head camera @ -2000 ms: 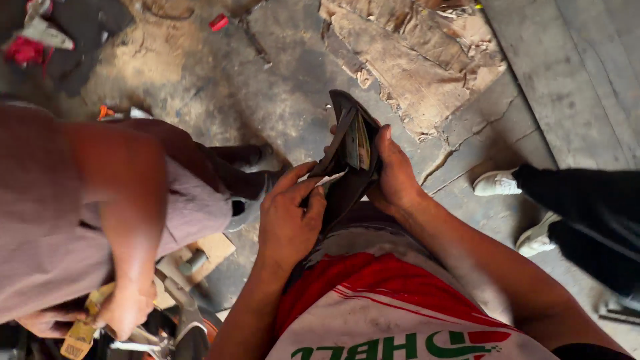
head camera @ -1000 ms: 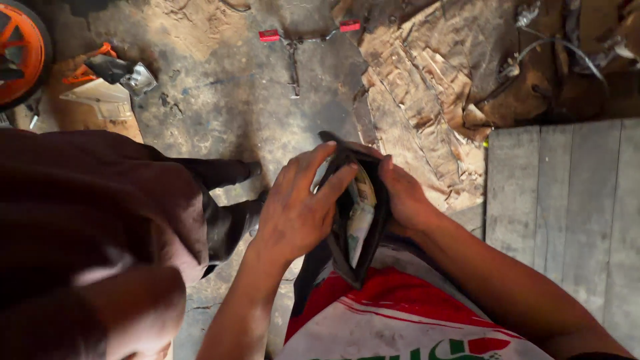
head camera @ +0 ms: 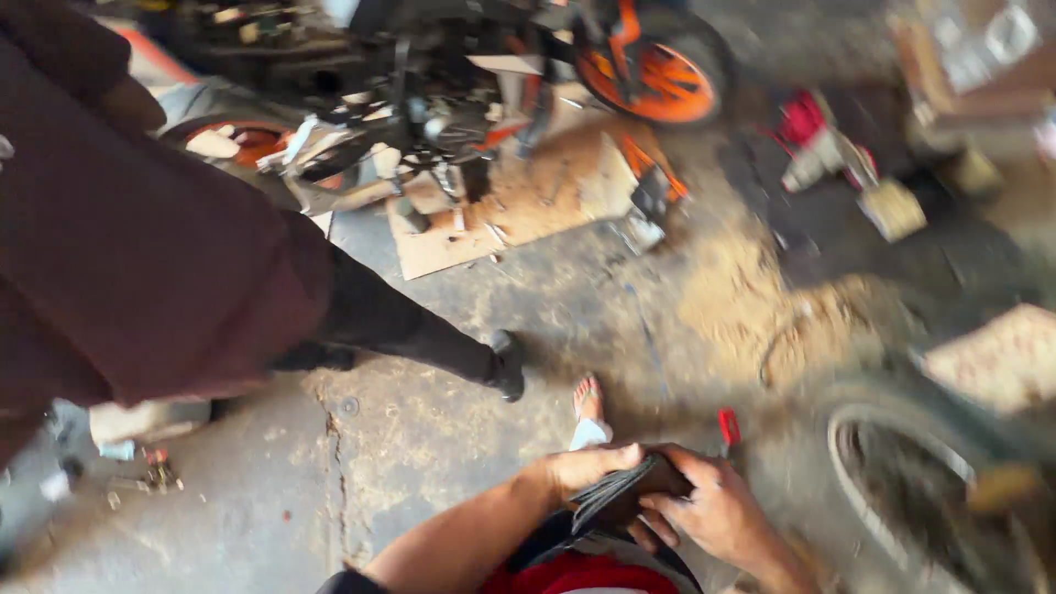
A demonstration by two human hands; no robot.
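Observation:
A dark wallet (head camera: 631,495) is held between both hands at the lower middle of the head view, in front of the red and white shirt. My left hand (head camera: 590,472) grips its left side, the thumb along the top edge. On the other side, my right hand (head camera: 701,499) has its fingers around the wallet's right part. The wallet's layered edges face left; no banknotes can be seen in it from here.
A person in a dark maroon garment (head camera: 165,272) stands close on the left. A motorcycle with an orange wheel (head camera: 652,78) and cardboard (head camera: 511,198) lie beyond. At the right are a tyre (head camera: 874,462) and a red-handled tool (head camera: 728,426). A bare foot (head camera: 587,400) shows ahead.
The view has swung strongly to other parts of the floor. The wallet, earlier spread with banknotes showing, now shows its layered edges, and both hands have shifted their hold on it.

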